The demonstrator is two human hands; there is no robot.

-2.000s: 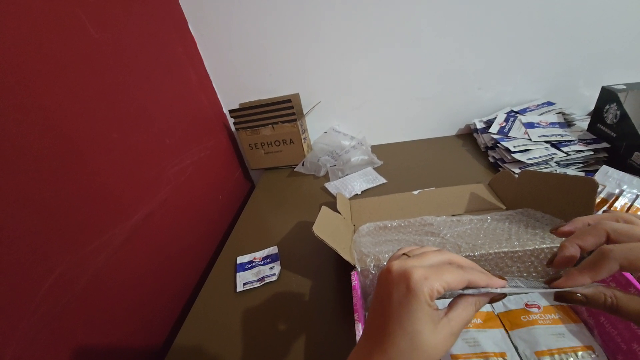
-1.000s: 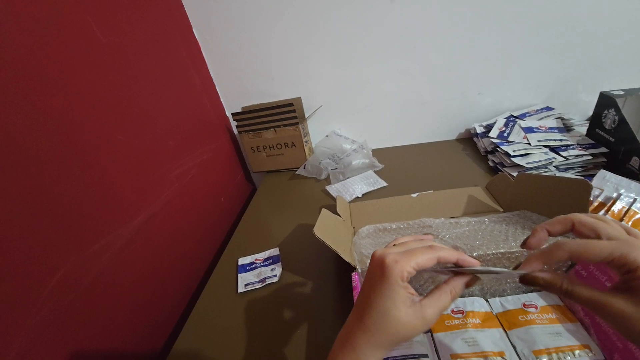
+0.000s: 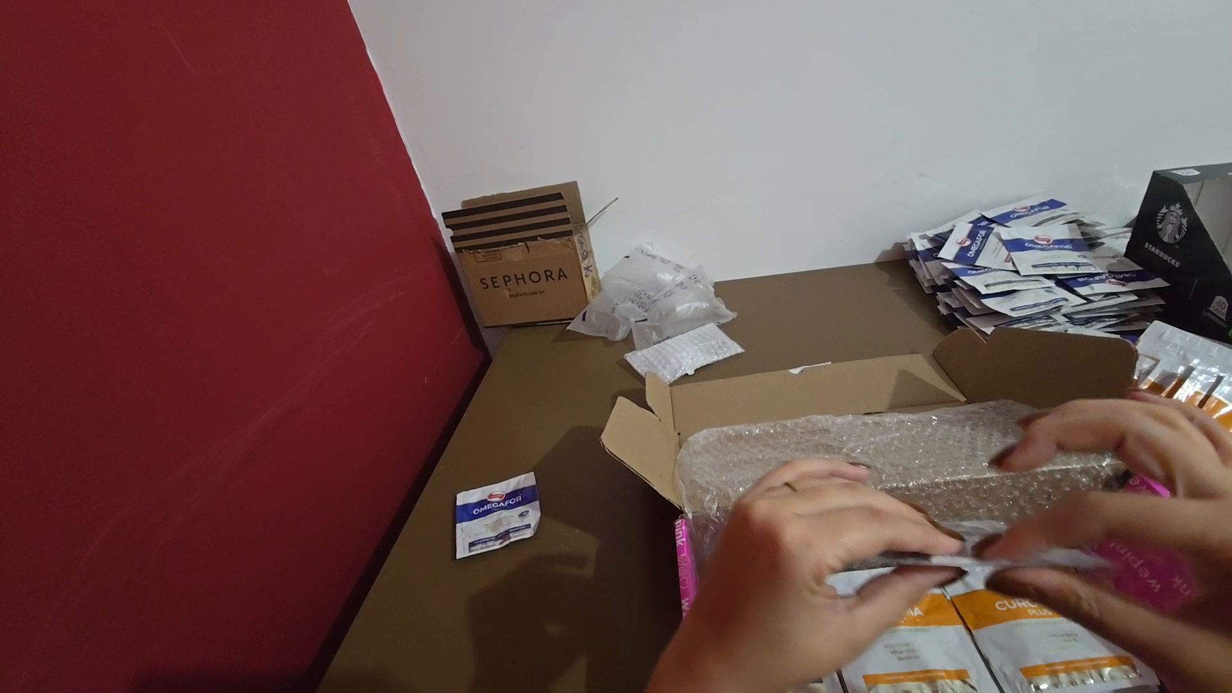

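Pinched edge-on between the fingers and thumbs of both hands is a thin flat sachet (image 3: 1001,558), its printed faces hidden by the angle. My left hand (image 3: 808,568) grips its left end, and my right hand (image 3: 1136,520) its right end. Both are over an open cardboard box (image 3: 808,390) with pink printed sides, lined with bubble wrap (image 3: 857,448). White and orange Curcuma sachets (image 3: 1054,640) lie in the box just below the hands, partly covered by them.
A single Omegafor sachet (image 3: 498,515) lies left of the box. Behind stand a Sephora carton (image 3: 529,279), plastic air pillows (image 3: 654,294), a bubble-wrap piece (image 3: 685,352), a heap of Omegafor sachets (image 3: 1039,265) and a black Starbucks box (image 3: 1179,241). More orange sachets (image 3: 1189,371) are at right.
The thin sachet stays between both hands. My right hand's upper fingers are raised farther from it than two seconds ago.
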